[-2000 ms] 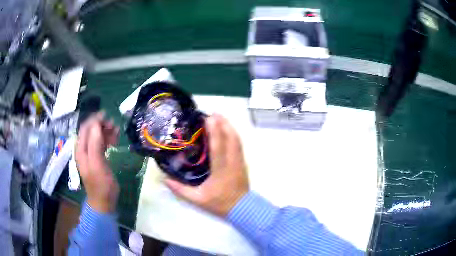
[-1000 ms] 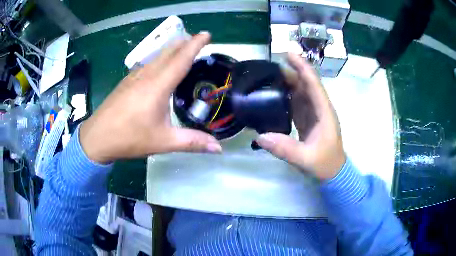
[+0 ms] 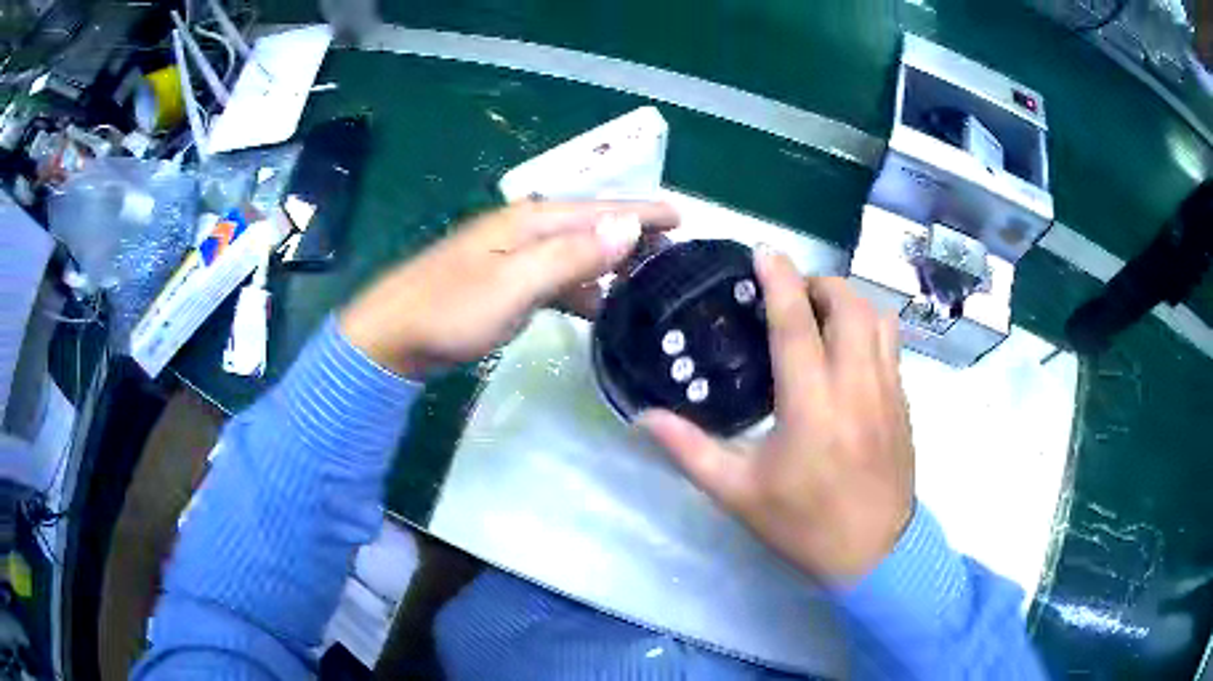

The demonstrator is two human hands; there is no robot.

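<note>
A black dome cover (image 3: 708, 349) with several small pale round marks sits over the camera housing above the white work mat (image 3: 599, 466). My right hand (image 3: 831, 412) grips the cover from the right, thumb at its lower edge. My left hand (image 3: 512, 279) is at its upper left, fingertips near or against the rim; its exact contact is unclear. The wires inside are hidden. A white flat base (image 3: 599, 162) lies just behind the left hand.
The screw feeder (image 3: 964, 146) stands behind the mat at right, its metallic pick-up front (image 3: 947, 266) facing the mat. A black electric screwdriver (image 3: 1144, 273) is at far right. A black device (image 3: 326, 189), a white panel (image 3: 270, 87) and clutter lie at left.
The black dome cover has moved from beside the open housing to over it, and the wires no longer show. My left hand has shifted to the upper left. The view has turned.
</note>
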